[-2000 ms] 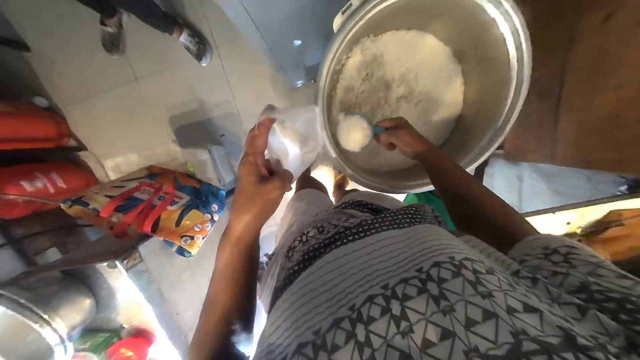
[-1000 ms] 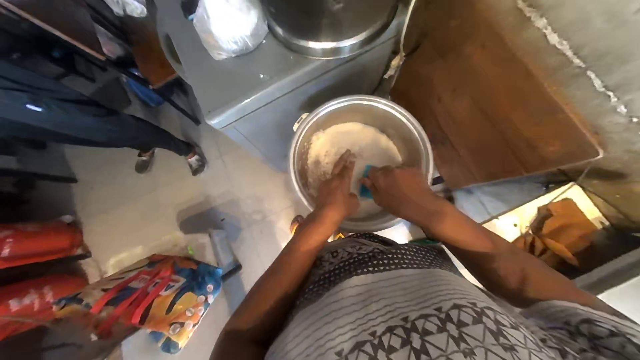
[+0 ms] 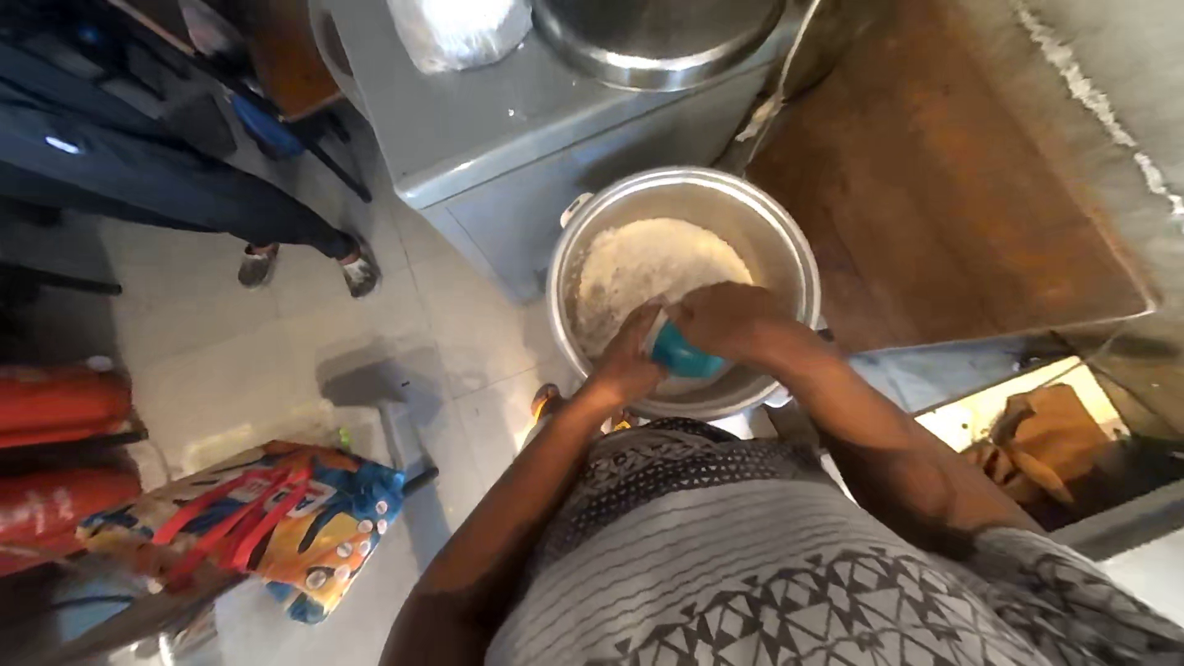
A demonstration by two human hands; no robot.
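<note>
A large metal pot (image 3: 809, 268) stands below me with white, flour-like powder (image 3: 657, 259) in its bottom. Over the near part of the pot, my right hand (image 3: 726, 319) grips a teal scoop (image 3: 683, 351), tilted with its teal side up. My left hand (image 3: 634, 356) is right beside it on the left, its fingers closed around something pale and thin, perhaps the plastic bag; most of it is hidden behind the fingers. The inside of the scoop does not show.
Beyond the pot is a grey counter (image 3: 453, 139) with a plastic-wrapped bundle (image 3: 462, 32) and a big metal vessel (image 3: 661, 46). A brown board (image 3: 943, 203) lies to the right. A colourful bag (image 3: 305, 527) sits at lower left. Another person's legs (image 3: 231, 190) are at upper left.
My left hand has moved from left of the pot to over it, beside my right hand. The scoop, which held white powder facing up, is now tipped. The view has shifted a lot.
</note>
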